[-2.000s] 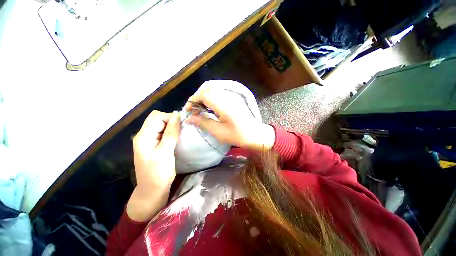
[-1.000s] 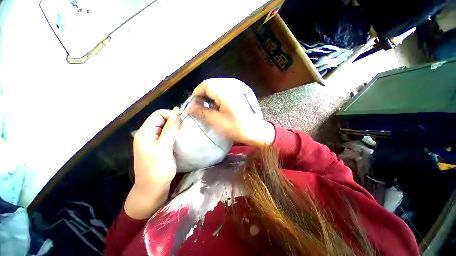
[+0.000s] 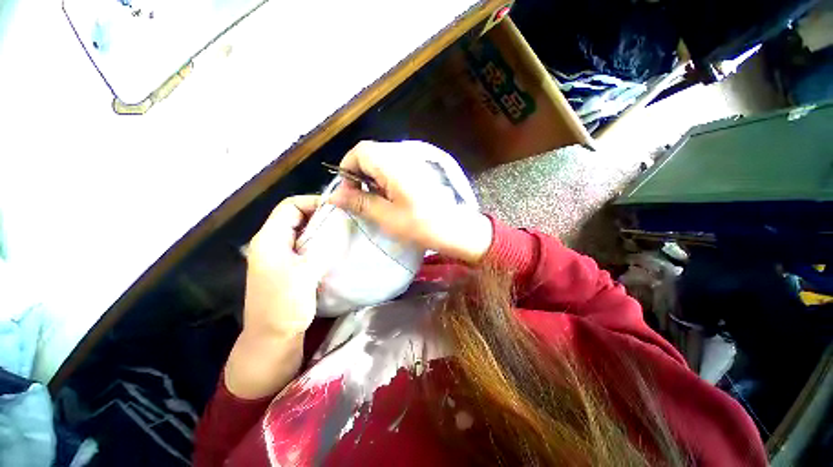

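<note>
A sleeve turned inside out (image 3: 370, 269), pale grey-white with thin dark seam lines, is held over my lap below the table edge. My left hand (image 3: 285, 260) pinches the sleeve's edge between thumb and fingers at its left side. My right hand (image 3: 402, 201) lies over the top of the sleeve, with its fingertips close to my left thumb. It holds a small dark slim tool (image 3: 352, 175), whose tip sticks out to the left above the sleeve; the rest is hidden in the fingers.
A white table (image 3: 183, 173) with a wooden edge is at the upper left. A brown cardboard box (image 3: 516, 91) with green printing stands beyond it, holding dark pieces with white strips. A green-topped surface (image 3: 731, 160) is at the right. Pale and navy cloth (image 3: 27, 424) lies at the lower left.
The dark tool's tip now points out to the left, clear of my right fingers. My right fingers have shifted against the edge by my left thumb.
</note>
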